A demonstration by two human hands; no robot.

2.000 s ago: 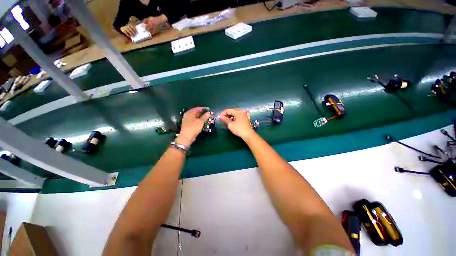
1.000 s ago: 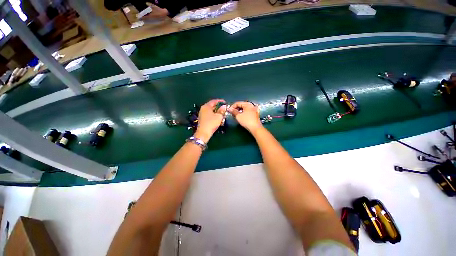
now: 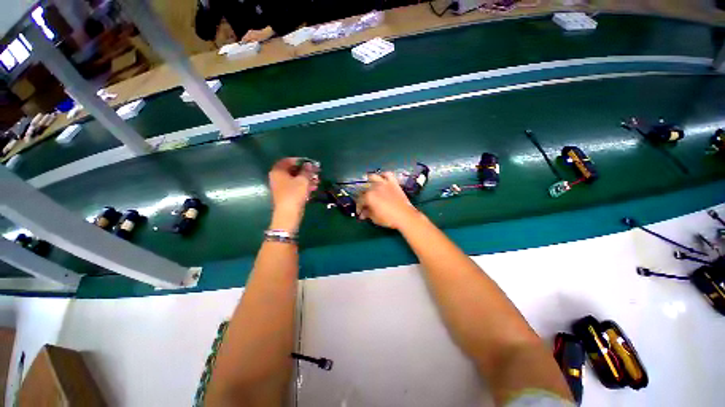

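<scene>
My left hand [image 3: 292, 184] is over the green belt, its fingertips closed on a small dark and greenish piece, apparently a circuit board [image 3: 305, 167]; its details are blurred. My right hand [image 3: 385, 200] is bent low over the belt to the right; its fingers hide whether they grip anything. A black battery unit [image 3: 342, 200] lies between the hands. A thin dark lead runs above it towards my right hand. Another black unit [image 3: 416, 180] lies just beyond my right hand.
More black units lie on the belt [image 3: 477, 215], one with a green board [image 3: 560, 188]. On the white bench are a black cable lead [image 3: 312, 362], a green board strip [image 3: 210, 362], open black-yellow cases [image 3: 610, 351] and a carton [image 3: 60, 380]. Metal posts cross at left.
My hands were together and have moved apart, the left one leftward. The black unit between them has come into view. Units on the near belt appear further right.
</scene>
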